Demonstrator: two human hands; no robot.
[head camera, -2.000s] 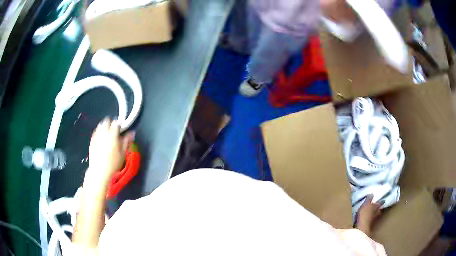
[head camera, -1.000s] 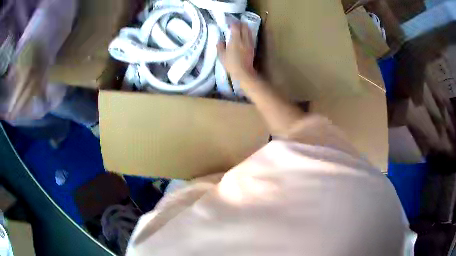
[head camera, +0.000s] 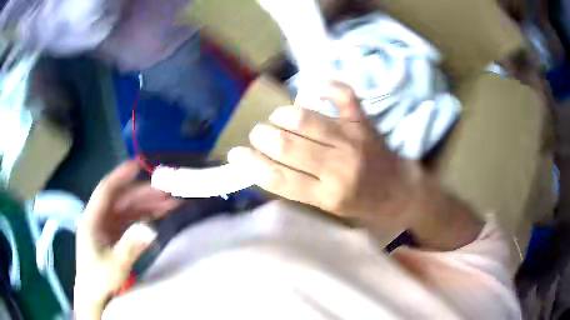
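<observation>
A white curved plastic housing (head camera: 203, 181) is held up in front of my body. My right hand (head camera: 325, 156) is closed around it, its fingers hiding the middle part. One end points left toward my left hand; a wide white part rises above my right hand to the top edge. A thin red lead wire (head camera: 134, 122) comes from the left end and loops upward. My left hand (head camera: 122, 212) is beside that end with fingers curled and apart; the wire passes by its fingertips. I cannot tell whether it pinches the wire.
A large open carton (head camera: 494, 137) with a heap of white housings (head camera: 400, 81) is at the right, blurred. A person in a lilac top (head camera: 75, 25) is at the upper left. The green belt (head camera: 37, 287) with white housings (head camera: 56, 219) is at the lower left, near a small carton (head camera: 40, 156).
My right hand has come out of the carton with a white housing in its grip. My left hand has come into view beside the housing's end. The view has turned back toward the left.
</observation>
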